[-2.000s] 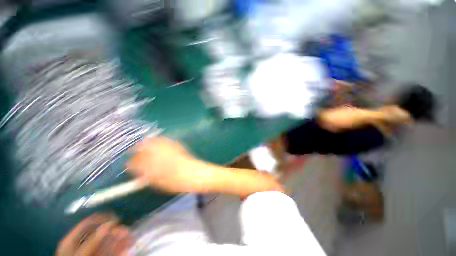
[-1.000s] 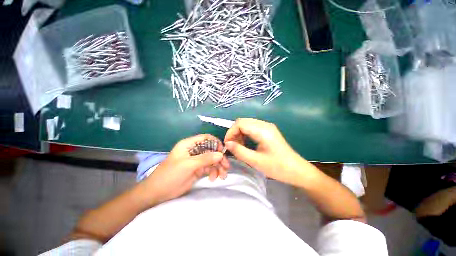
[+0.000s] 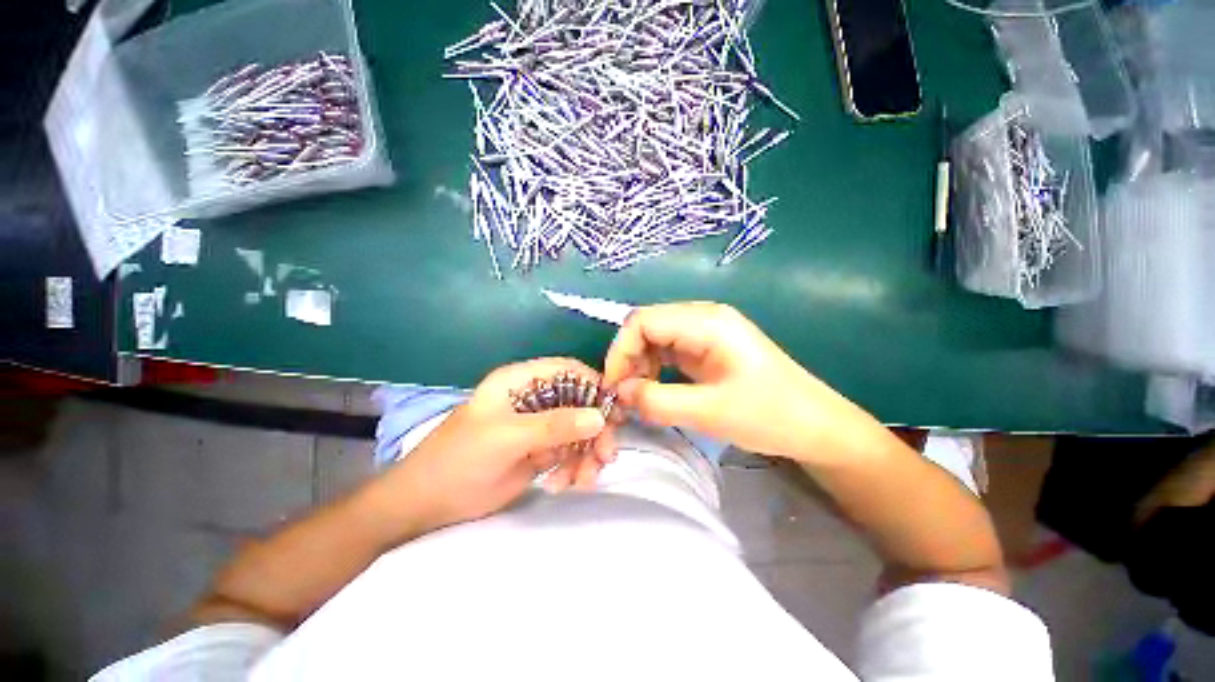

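Observation:
My left hand (image 3: 513, 433) is bare and holds a fan of several metal bits (image 3: 562, 390) in its curled fingers, above my lap at the bench edge. My right hand (image 3: 693, 373) is bare; its thumb and index fingertips meet the right end of the fan, and whether they pinch a bit there is too small to tell. A slim pale pointed tool (image 3: 589, 307) sticks out to the left from behind my right hand; its other end is hidden. A large heap of metal bits (image 3: 613, 140) lies on the green bench beyond my hands.
A clear box (image 3: 380, 133) at left holds bits in rows. A smaller clear box (image 3: 979, 213) at right holds loose bits. A smartphone (image 3: 875, 56), a thin dark pen (image 3: 942, 193), stacked plastic boxes (image 3: 1146, 267) and label scraps (image 3: 308, 307) lie around. Part of a person shows at lower right.
From a blurred sideways view, the camera has turned to face the bench. Since one second ago, both hands remain together at the fan, and more bits show spread in my left hand.

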